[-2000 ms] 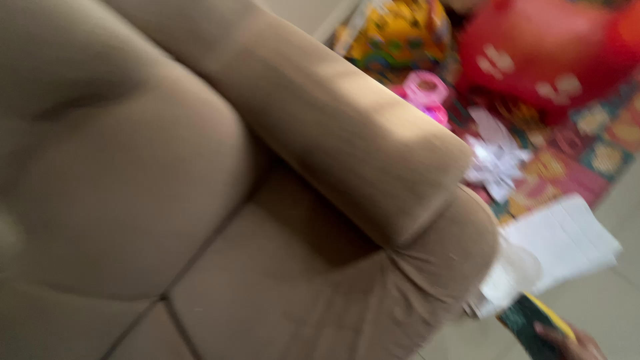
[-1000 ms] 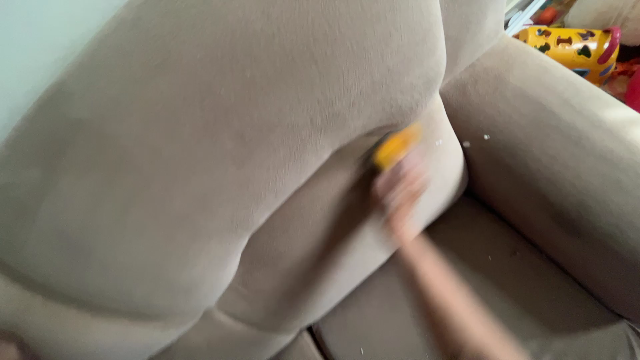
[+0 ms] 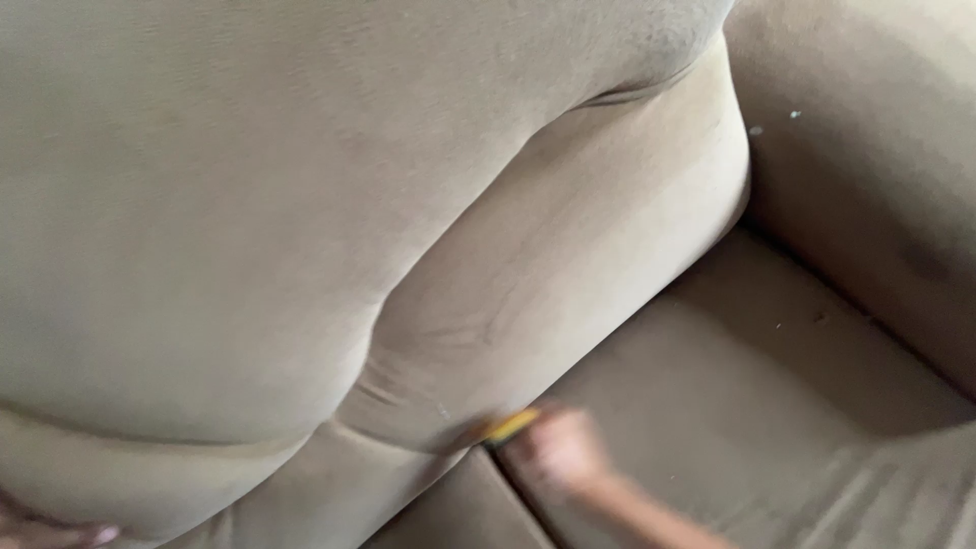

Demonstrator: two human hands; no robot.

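Note:
A beige upholstered sofa fills the head view, its back cushion (image 3: 252, 191) on the left and its seat cushion (image 3: 686, 366) at lower right. My right hand (image 3: 560, 450), blurred, is closed around a yellow-edged brush (image 3: 512, 425). The brush is at the lower edge of the back cushion, close to the gap between two seat cushions; its underside is hidden. At the bottom left corner my left hand (image 3: 57, 530) lies against the sofa back, only partly in view, and nothing shows in its fingers.
The sofa's armrest (image 3: 862, 152) rises at the right, with small white specks on it. A few tiny specks also lie on the seat. A dark seam runs between armrest and seat.
My right hand has moved with the brush from the upper part of the back cushion down to its lower edge. The yellow patterned container at the upper right has left the view.

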